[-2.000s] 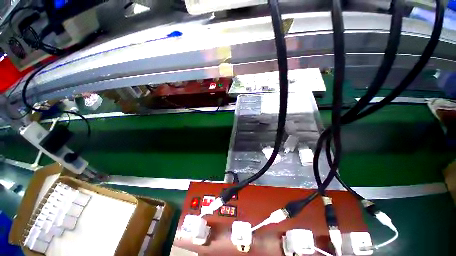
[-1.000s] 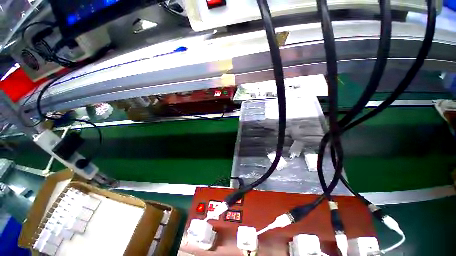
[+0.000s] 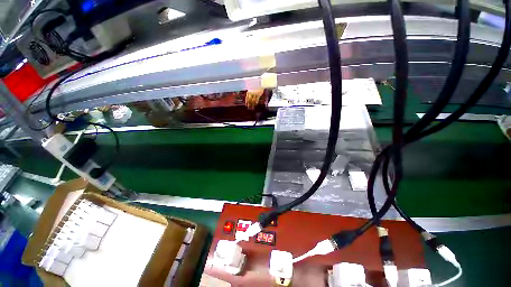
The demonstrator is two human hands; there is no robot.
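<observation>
The red-brown test fixture (image 3: 314, 235) lies at the bottom centre, its front cut off by the frame edge. White power adapters stand on it: one at the left (image 3: 229, 256), one at centre-left (image 3: 281, 265), one at centre-right (image 3: 347, 276) and one at the right (image 3: 418, 277). White plugs (image 3: 316, 250) on thick black cables (image 3: 334, 101) lead to them. A red digital display (image 3: 265, 237) reads about 242. Neither of my hands is in the picture.
An open carton (image 3: 123, 246) with rows of white adapters stands at the left. A greyish plastic tray (image 3: 302, 162) with a few loose adapters lies behind the fixture on the green belt (image 3: 196, 162). A white power strip (image 3: 78, 160) is at the left. Behind the rail, something tan shows near another red-brown box.
The view has shifted, so the bench things appear farther right. Something tan now shows at the red-brown box behind the rail. The display differs slightly from before.
</observation>
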